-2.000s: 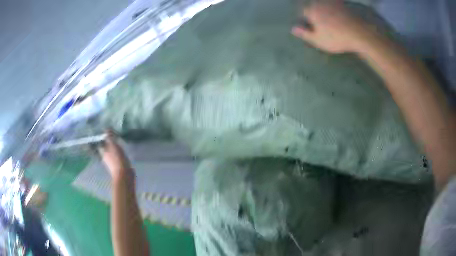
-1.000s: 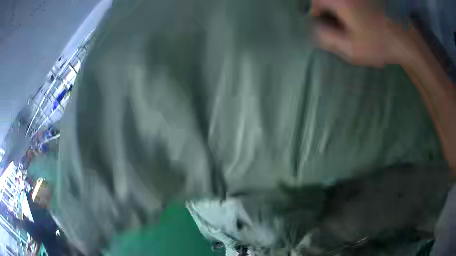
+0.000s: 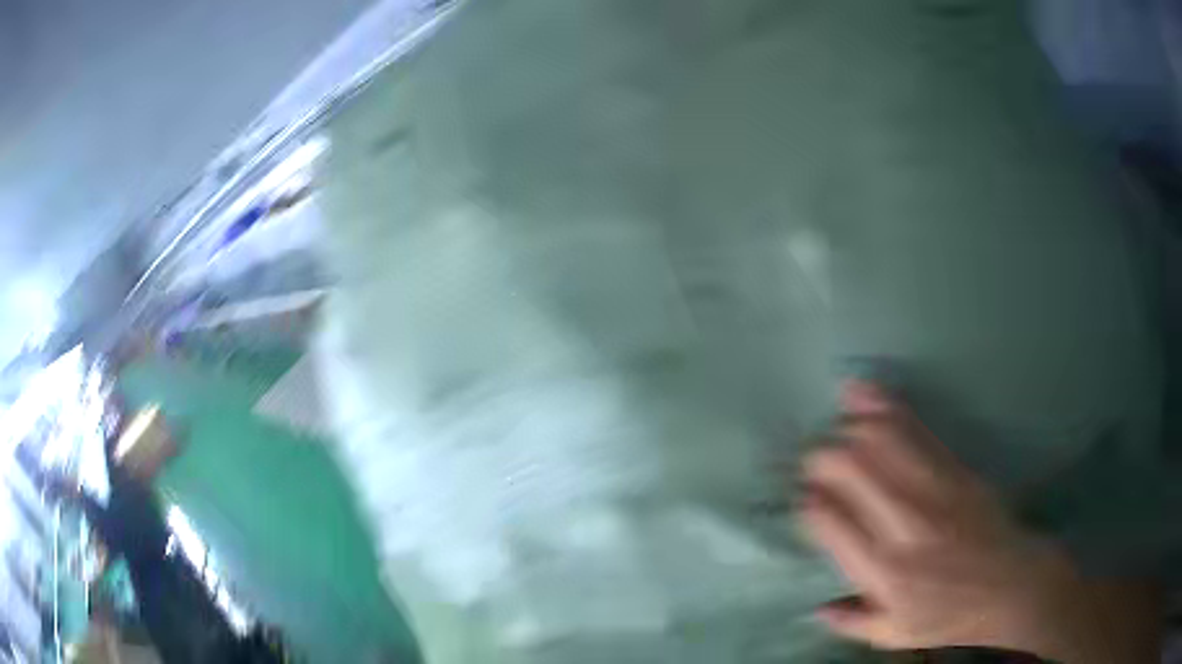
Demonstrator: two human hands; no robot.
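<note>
A large grey-green woven sack [image 3: 583,324] fills most of the view, bulging and close to the camera. The image is blurred. My right hand [image 3: 907,532] is at the lower right, against the sack's face, with its fingers bent and pointing up and left. Whether the fingers grip the fabric or only press on it cannot be told. My left hand is out of the picture. The sack hides whatever is under and behind it.
Green floor [image 3: 259,480] shows left of the sack, with a pale grey sheet or mat edge [image 3: 298,389] beside it. A dark shape with a bright streak, possibly a person, is at the lower left. Blurred bright structures run along the upper left.
The sack has shifted, and its left edge is now further right. My right hand has moved from the sack's upper part down to its lower right. My left hand, visible two seconds ago, is gone.
</note>
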